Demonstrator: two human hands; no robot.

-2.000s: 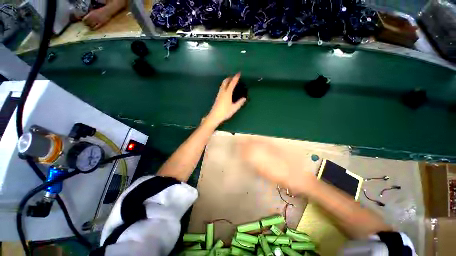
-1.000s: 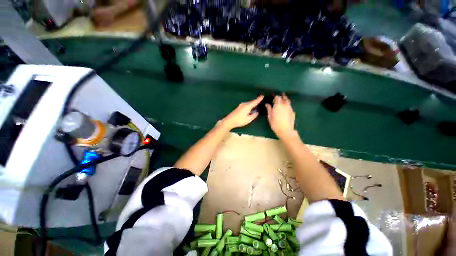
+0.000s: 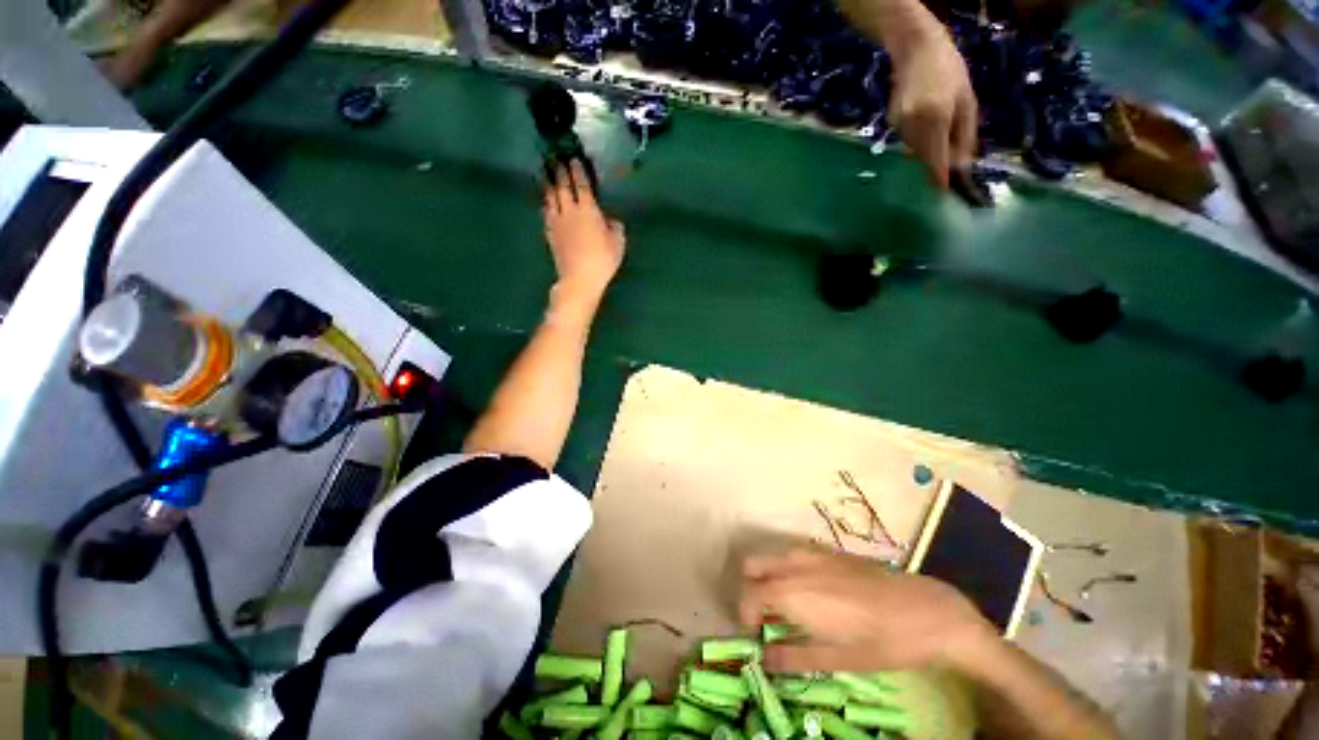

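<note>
My left hand (image 3: 582, 239) reaches over the green belt, its fingertips on a black housing (image 3: 564, 149); whether it grips the housing is unclear. My right hand (image 3: 832, 607) is blurred, low over the heap of green battery cells (image 3: 709, 694) on the tan cardboard sheet (image 3: 694, 477). A cell end shows at its fingers, but I cannot tell if it is held. Thin contact leads (image 3: 856, 516) lie above that hand. The framed black foam pad (image 3: 976, 557) lies to its right.
Another person's hand (image 3: 933, 109) reaches from the far side to a dark part on the belt (image 3: 723, 304). More black housings (image 3: 849, 281) sit on the belt. Dark wired parts (image 3: 723, 44) are heaped beyond. A white control unit (image 3: 217, 549) with gauge and hoses is left, a cardboard box (image 3: 1244, 600) right.
My left hand has moved left and farther across the belt to another housing. My right hand has left the belt and come back over the cells. The other person's hand has appeared.
</note>
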